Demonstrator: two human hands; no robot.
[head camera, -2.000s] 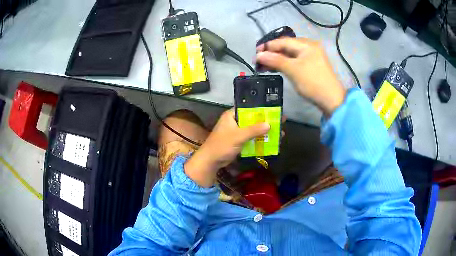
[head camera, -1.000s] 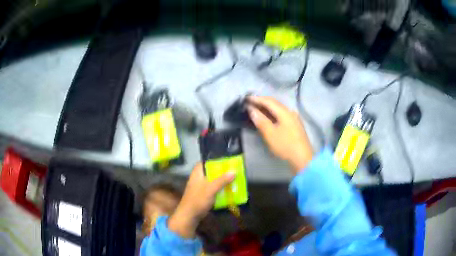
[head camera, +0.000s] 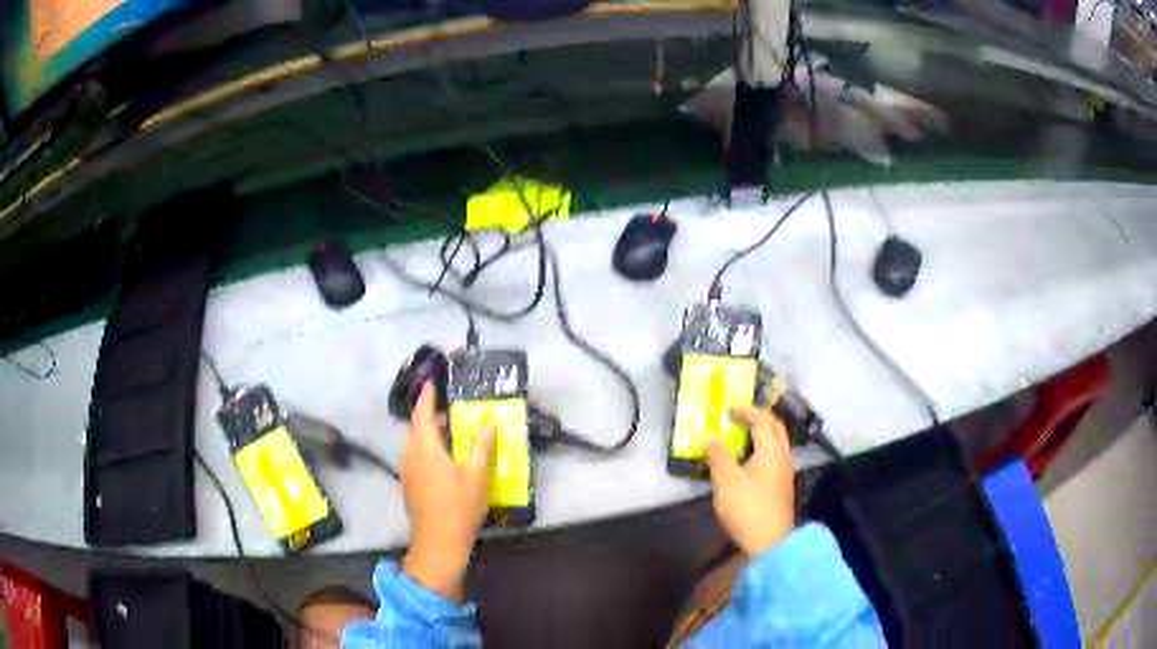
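Note:
A smartphone with a yellow card (head camera: 491, 444) lies near the bench's front edge, a cable at its top. My left hand (head camera: 444, 494) is at its left side, thumb on the card, index finger by a black scanner head (head camera: 420, 383). My right hand (head camera: 755, 488) is on the lower right part of another smartphone (head camera: 708, 396), also with a yellow card and a cable at its top; the fingertips rest on the card. Whether either hand grips firmly is hard to see. A third cabled smartphone with a yellow card (head camera: 279, 475) lies at the left.
Black trays lie on the bench at left (head camera: 150, 368) and stand below its edge at left (head camera: 165, 615) and right (head camera: 920, 533). Several mice (head camera: 645, 246) and looped cables lie behind the phones, with a yellow-green pad (head camera: 516, 205). Red and blue stools (head camera: 1030, 545) are at the right.
The view has tilted up and shifted right. The middle phone, held over the bench edge before, is now on the bench. My right hand has moved from the black scanner to the right phone.

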